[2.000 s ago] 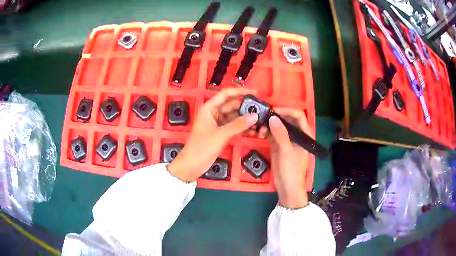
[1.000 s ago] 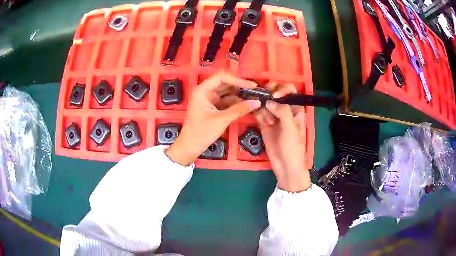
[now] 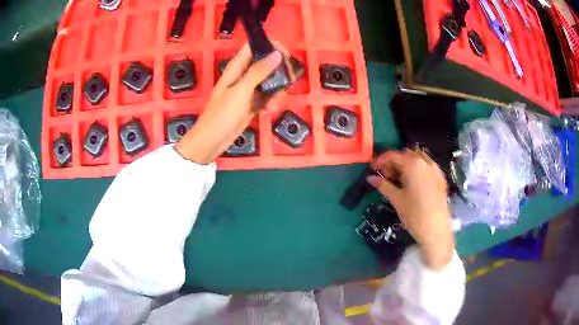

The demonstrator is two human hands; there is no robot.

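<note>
My left hand (image 3: 238, 95) holds a dark watch body (image 3: 278, 75) over the orange-red tray (image 3: 209, 164); one black band (image 3: 255, 32) extends from it toward the top of the view. The held watch is blurred. My right hand (image 3: 412, 193) is at the pile of straps (image 3: 387, 228), right of the tray, with its fingers on a black strap half (image 3: 357, 192) that points down and left. Several dark strapless watch bodies (image 3: 133, 135) lie in the two lower rows of pockets. Assembled watches show only partly at the top edge.
A second orange-red tray (image 3: 527, 82) stands raised at upper right with black and coloured-strap watches. Crumpled clear bags (image 3: 498, 171) lie beyond the strap pile, and another (image 3: 16, 190) at the left edge. A silver watch body (image 3: 110, 4) is cut off at the top.
My hands have parted: the left moved up and left with the watch, its band now pointing up. The right let go of it and moved to the strap pile. The view has shifted downward and right.
</note>
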